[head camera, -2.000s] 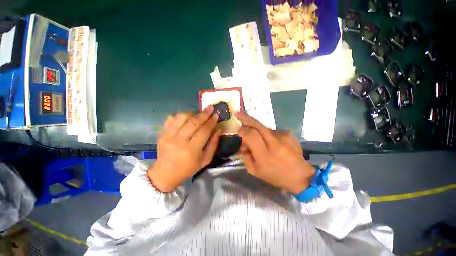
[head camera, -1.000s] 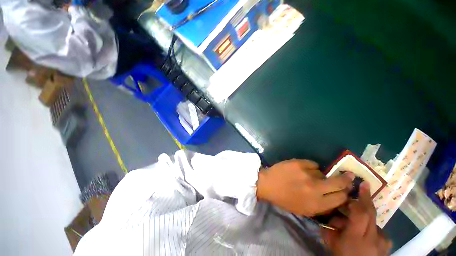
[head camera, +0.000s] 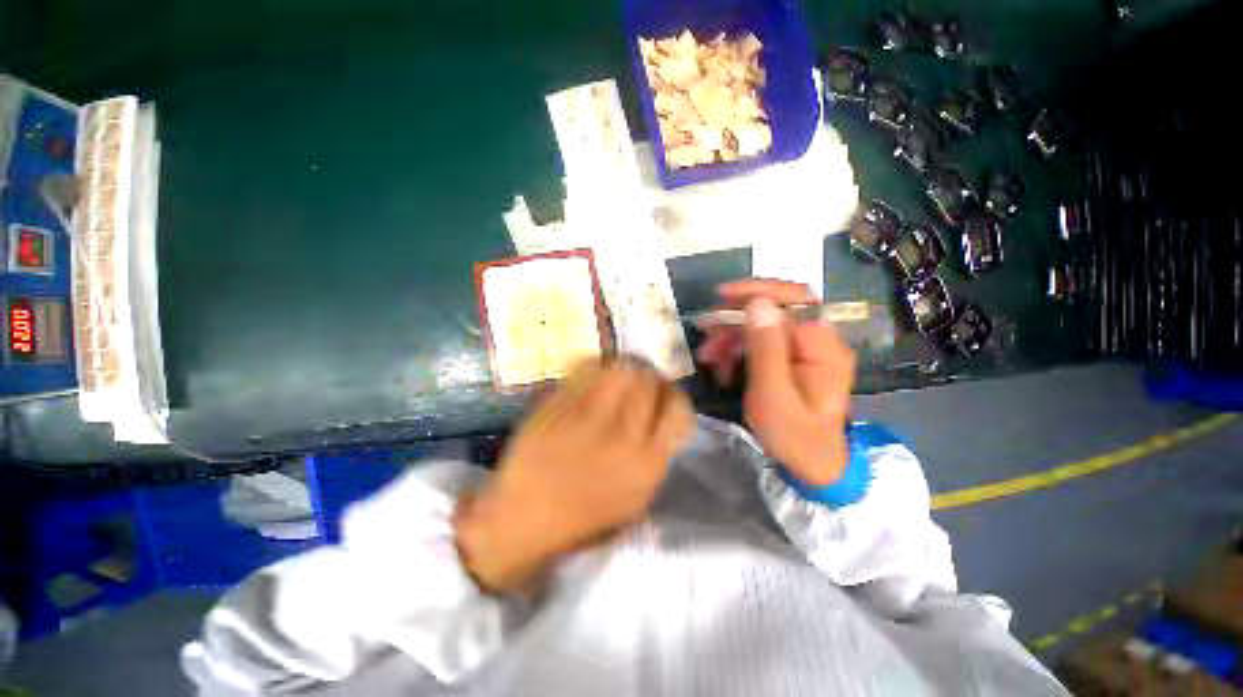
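Note:
My left hand is blurred, with its fingers curled together just below the pad's lower right corner. A dark bit, seemingly the black housing, shows at its fingertips, mostly hidden by the fingers. My right hand holds the thin tweezers between thumb and fingers, with the tip pointing left towards the adhesive sheet. The cream pressing pad with its red-brown border lies bare. The white adhesive sheet with small marks lies just right of the pad.
A blue-purple scrap bin holds tan flakes. Several black housings stand at right, beside dark stacked parts. A blue unit with red displays and white stacked sheets are at left. The bench edge runs just beyond my sleeves.
The view has swung back to the bench. My hands have come off the pad and moved apart. The housing is gone from the pad, and the tweezers now show in my right hand.

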